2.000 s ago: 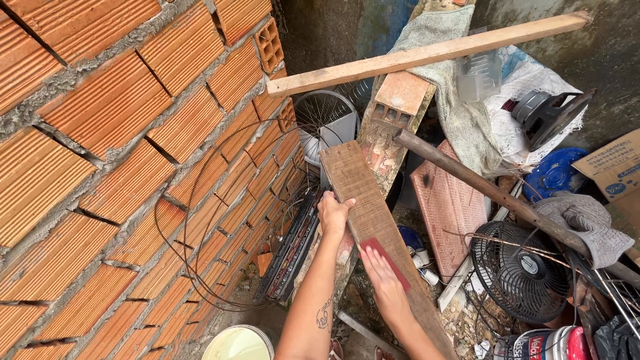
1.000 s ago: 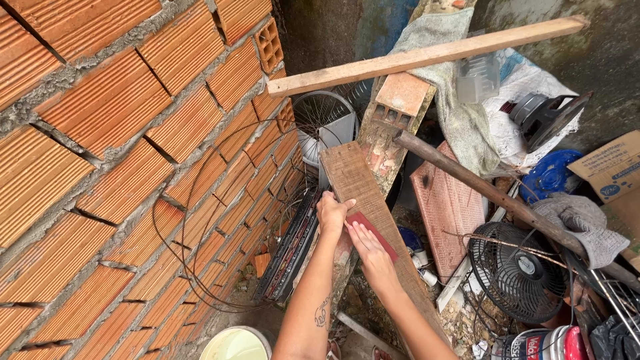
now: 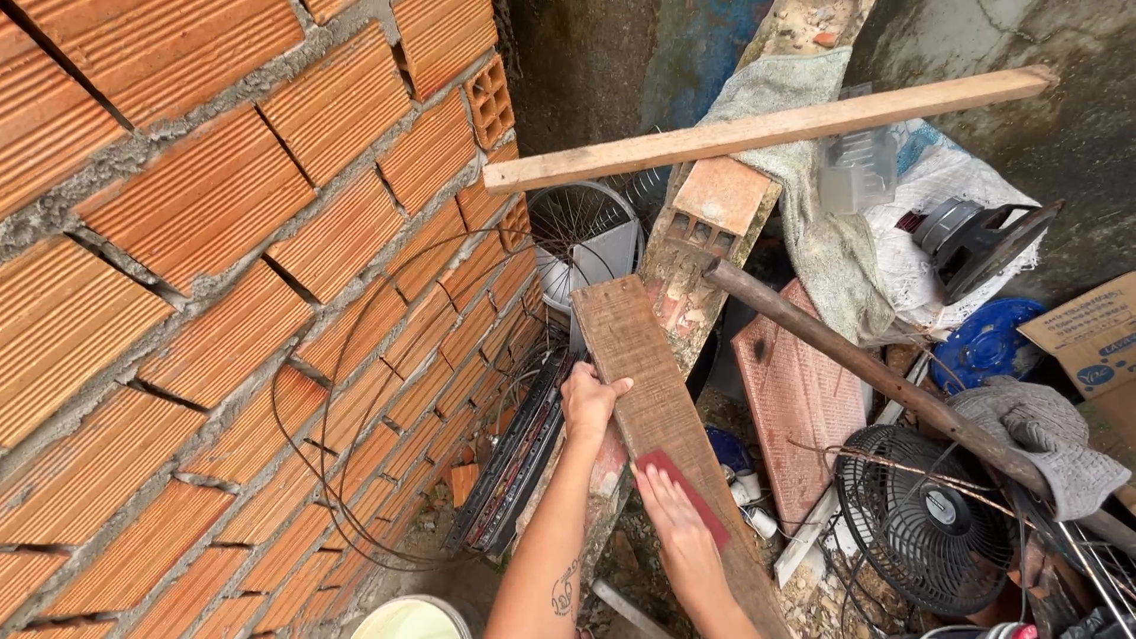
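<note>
A brown wooden board (image 3: 652, 382) slants from the centre down to the bottom edge. My left hand (image 3: 590, 404) grips its left edge, with the thumb on the top face. Lower down, my right hand (image 3: 676, 519) lies flat, fingers extended, pressing a red sheet of sandpaper (image 3: 688, 497) against the board's face. Part of the sheet is hidden under the hand. Near its far end, the board lies beside a rough, debris-covered plank (image 3: 683, 302) that carries a hollow clay brick (image 3: 723, 193).
A brick wall (image 3: 222, 355) rises at the left. A light wooden batten (image 3: 772, 131) crosses above the board. To the right are a round wooden pole (image 3: 852, 359), a black fan (image 3: 923, 519), a cloth (image 3: 825, 240) and a speaker (image 3: 967, 240). A bucket (image 3: 413, 621) stands at the bottom.
Between the two earlier frames, my right hand and the red sheet moved up the board towards my left hand. Now they are lower down again. My left hand keeps its hold.
</note>
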